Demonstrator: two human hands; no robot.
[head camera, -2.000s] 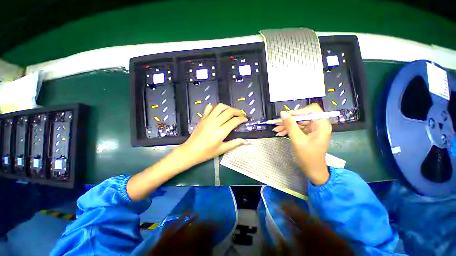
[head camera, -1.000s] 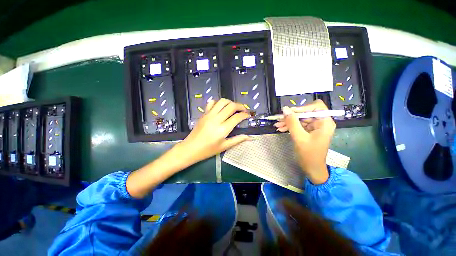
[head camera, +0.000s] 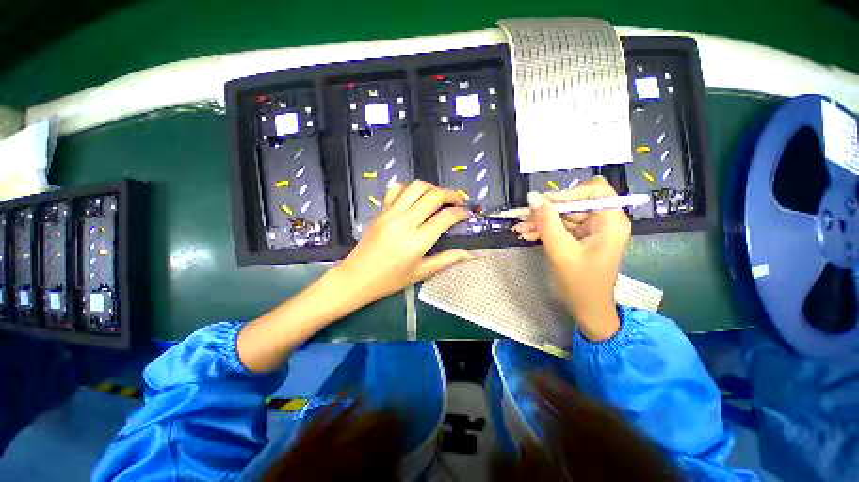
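A black foam tray (head camera: 233, 179) holds dark phone housings in side-by-side pockets. My right hand (head camera: 582, 247) grips a slim white pen-like tool (head camera: 603, 202). Its dark tip is at the near end of the middle housing (head camera: 463, 151). My left hand (head camera: 400, 235) lies over the near part of the second and middle pockets, its fingertips at the middle housing's near end. Whether the fingertips hold a small piece cannot be seen. A gridded sheet (head camera: 570, 89) drapes over the fourth pocket. Another gridded sheet (head camera: 499, 292) lies at the bench edge, partly under my right hand.
A second black tray with housings (head camera: 137, 264) stands at the left. A large blue-grey reel (head camera: 758, 216) is at the right. A crumpled pale item (head camera: 28, 160) lies far left. A pale rail (head camera: 170, 102) runs behind the tray, with a green surface beyond.
The tool's tip has shifted slightly at the middle housing's near end. The hands otherwise keep nearly the same pose. The whole view has shifted a little.
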